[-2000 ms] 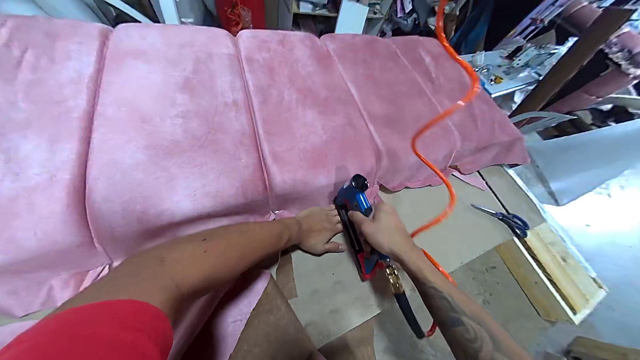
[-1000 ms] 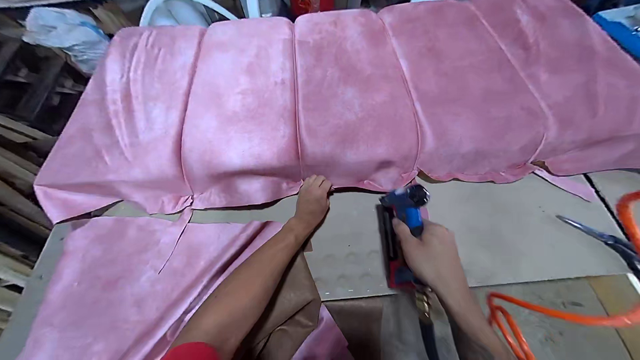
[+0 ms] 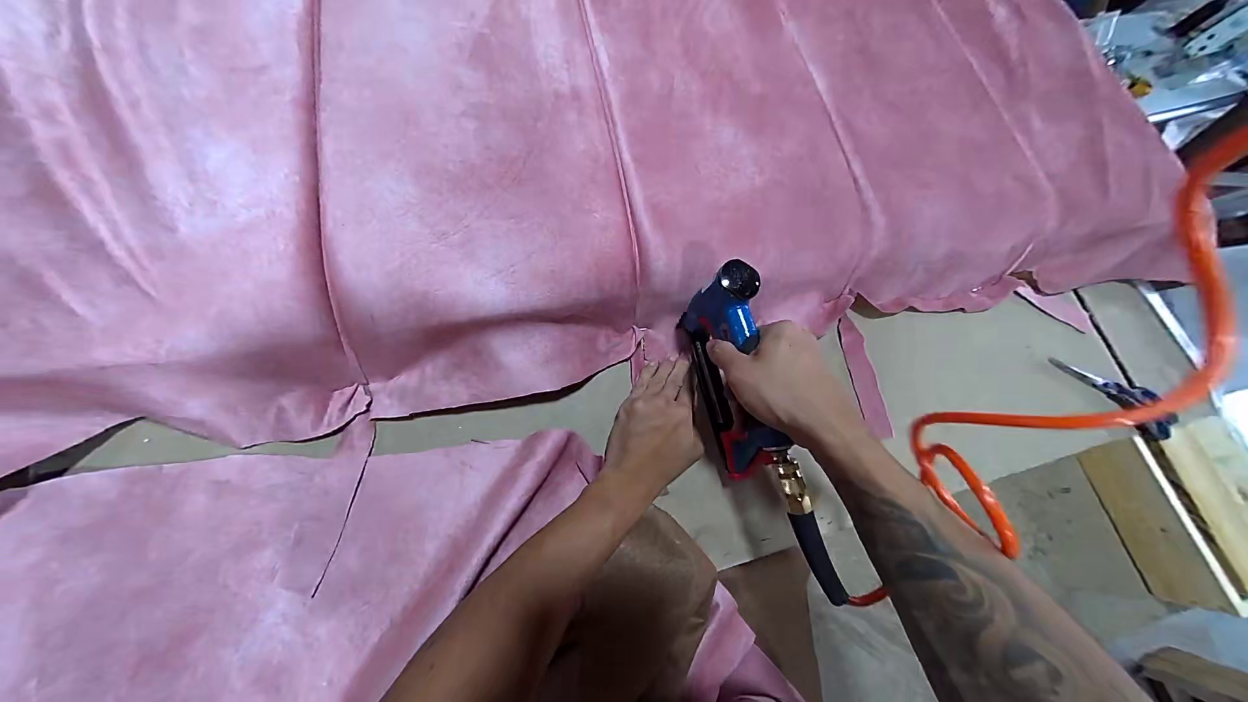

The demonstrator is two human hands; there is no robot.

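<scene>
A pink upholstery cover (image 3: 468, 195) with stitched channels lies over a padded panel. My right hand (image 3: 790, 380) grips a blue and black pneumatic staple gun (image 3: 723, 322), its nose end at the cover's lower edge. My left hand (image 3: 658, 414) presses the edge of the pink material flat just left of the gun, fingers close to a seam end. A brass fitting (image 3: 792, 483) joins the gun to a black hose sleeve and an orange air hose (image 3: 1033, 421). Narrow pink strips hang from the seams, one (image 3: 863, 380) right of the gun.
Scissors (image 3: 1121, 395) lie at the right on the pale board (image 3: 955, 380). A loose pink piece (image 3: 185, 546) with brown backing spreads at the lower left. Wooden boards (image 3: 1131, 517) are at the right edge. A cluttered surface (image 3: 1170, 78) stands at the upper right.
One second ago the staple gun was held away from my left hand, over the board; now it is beside that hand at the cover's edge. The view has shifted closer.
</scene>
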